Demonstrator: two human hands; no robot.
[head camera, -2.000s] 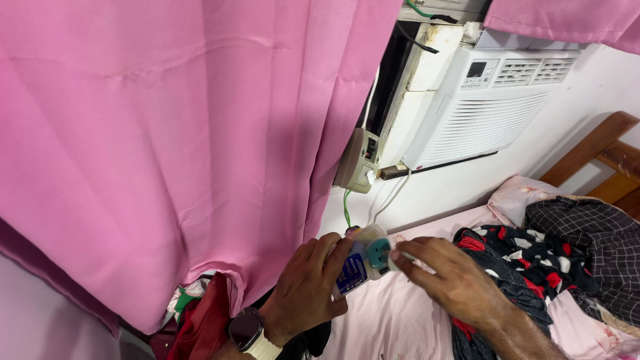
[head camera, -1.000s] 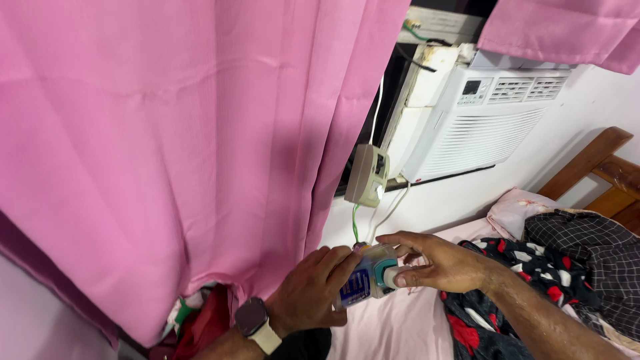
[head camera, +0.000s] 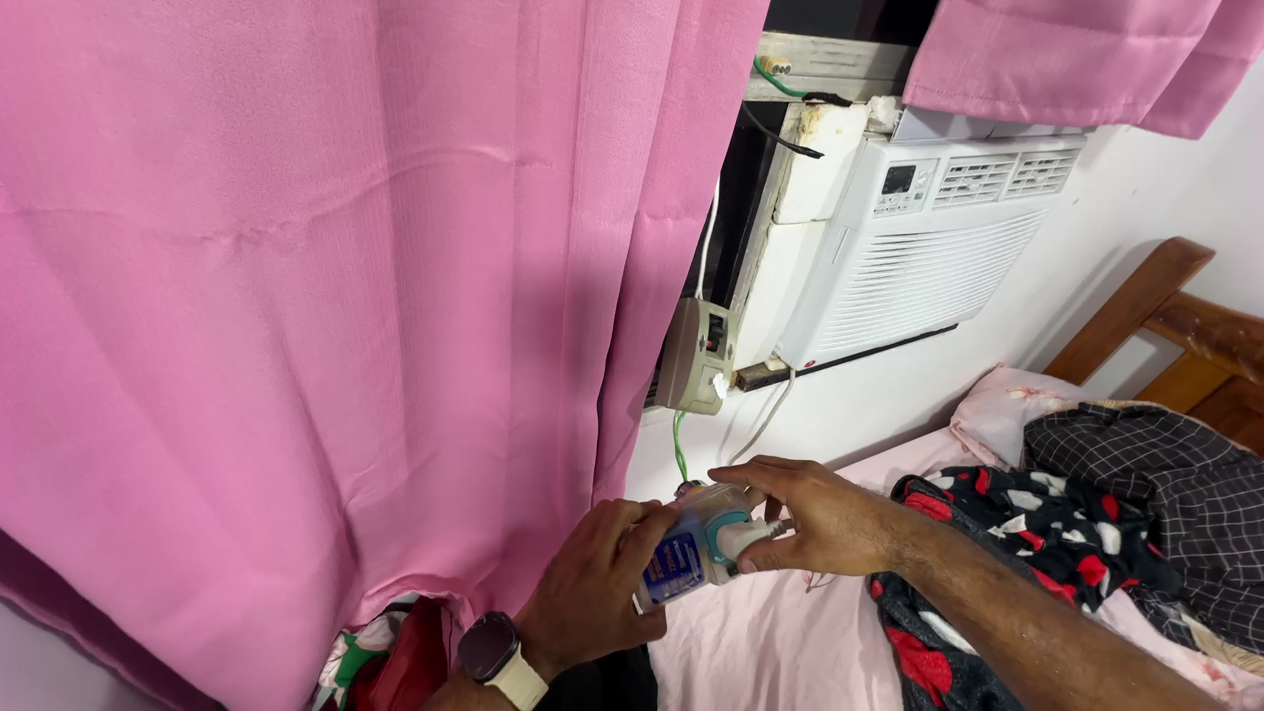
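Low in the middle of the head view, my left hand grips a clear plastic container with a blue printed label. A watch with a pale strap is on my left wrist. My right hand has its fingers around a white plug-like piece, which sits against a teal round part at the container's right end. The palm side of my left hand is hidden.
A pink curtain fills the left. A beige electrical box with cords hangs beside the white window air conditioner. Below lies a bed with a pink sheet, a patterned blanket and a checked dark cloth; a wooden headboard stands at right.
My right hand's fingers have moved onto the white piece at the container's end. My left hand still holds the container.
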